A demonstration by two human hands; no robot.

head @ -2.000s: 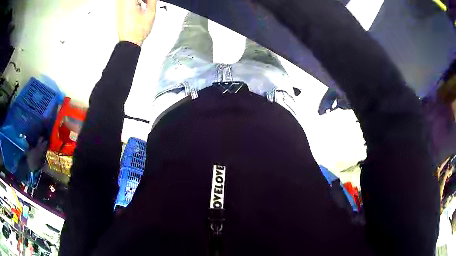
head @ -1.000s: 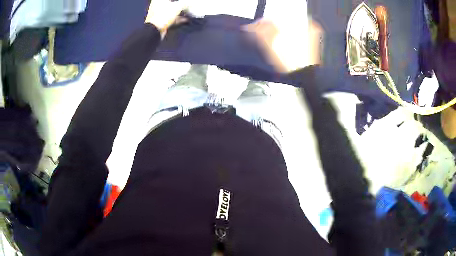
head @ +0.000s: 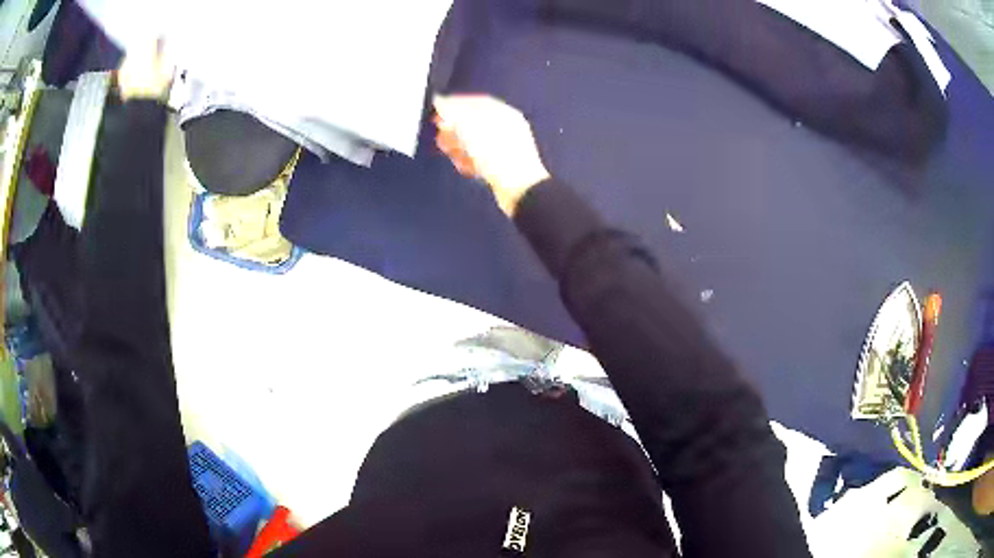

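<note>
A stack of pale garment panels (head: 305, 65) lies at the upper left, overhanging the front edge of the navy-covered table (head: 698, 207). A dark strip (head: 450, 55) runs along its right side. My left hand (head: 144, 71) is at the stack's left edge, washed out by glare; its grip cannot be made out. My right hand (head: 491, 142) is at the stack's right edge, fingers curled beside the dark strip; whether they pinch cloth is unclear. The steam iron (head: 892, 354) rests at the table's right, away from both hands.
Yellow hose and cord (head: 943, 475) run right from the iron. A dark round thing (head: 240, 153) and a blue-rimmed bin (head: 245, 227) are below the stack. Pale cloth (head: 834, 27) lies at the far right. A blue crate (head: 223, 485) stands on the floor, lower left.
The view has swung left and up the table. Both hands have moved from the cloth at the table's middle to the pale stack. The iron still rests on the table.
</note>
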